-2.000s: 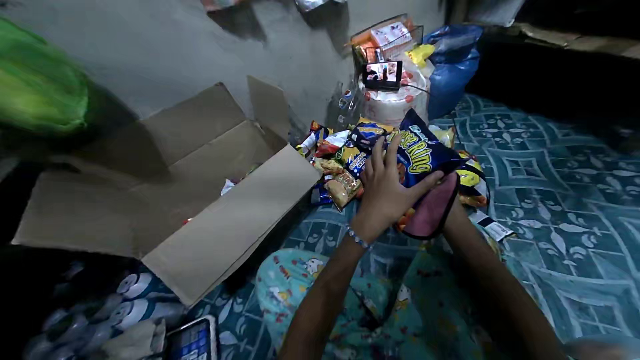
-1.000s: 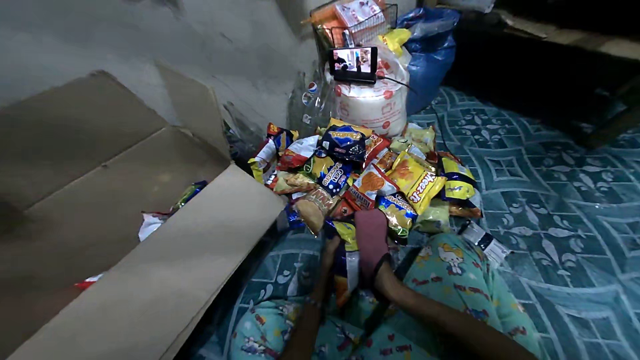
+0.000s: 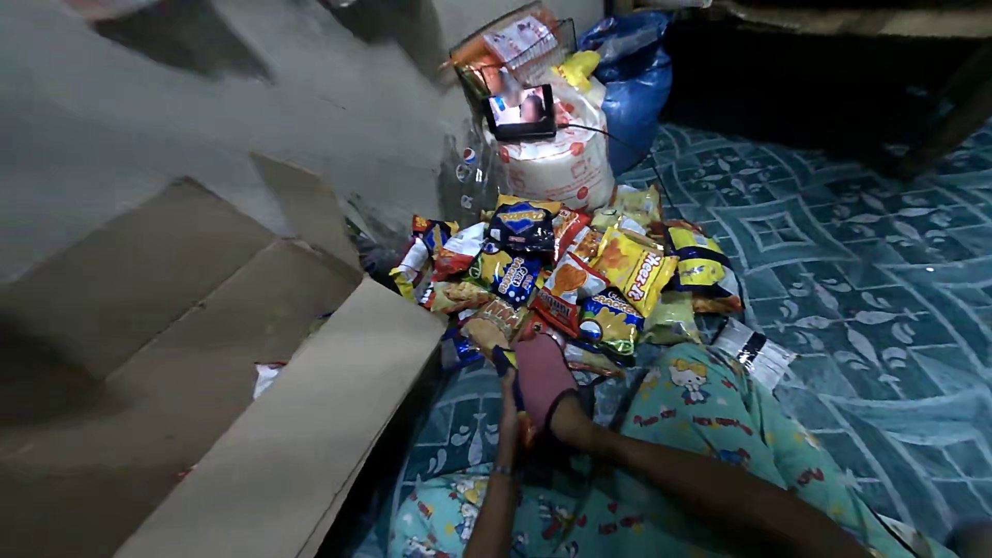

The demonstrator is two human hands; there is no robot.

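Note:
My left hand (image 3: 508,399), with a bracelet at the wrist, holds the side of a dark blue and yellow snack bag (image 3: 505,361) standing narrow between my hands. A pink cloth cover (image 3: 540,370) with a dark edge hides the fingers of my right hand (image 3: 559,407), which lies against the bag's other side. Just beyond is a pile of snack bags, among them a yellow Cheez-It bag (image 3: 634,267), a red and white bag (image 3: 572,283) and a dark blue bag (image 3: 524,225).
An open cardboard box (image 3: 364,372) stands at left, with a few packets inside. Behind the pile are plastic bottles (image 3: 470,174), a white sack (image 3: 562,167) with a lit phone (image 3: 521,113) and cable, and a blue bag (image 3: 635,85). A silver packet (image 3: 753,353) lies on the patterned floor.
Two seconds ago my hands were over the pile on a dark blue bag; they have come down nearer my lap, in front of the pile. The view has shifted.

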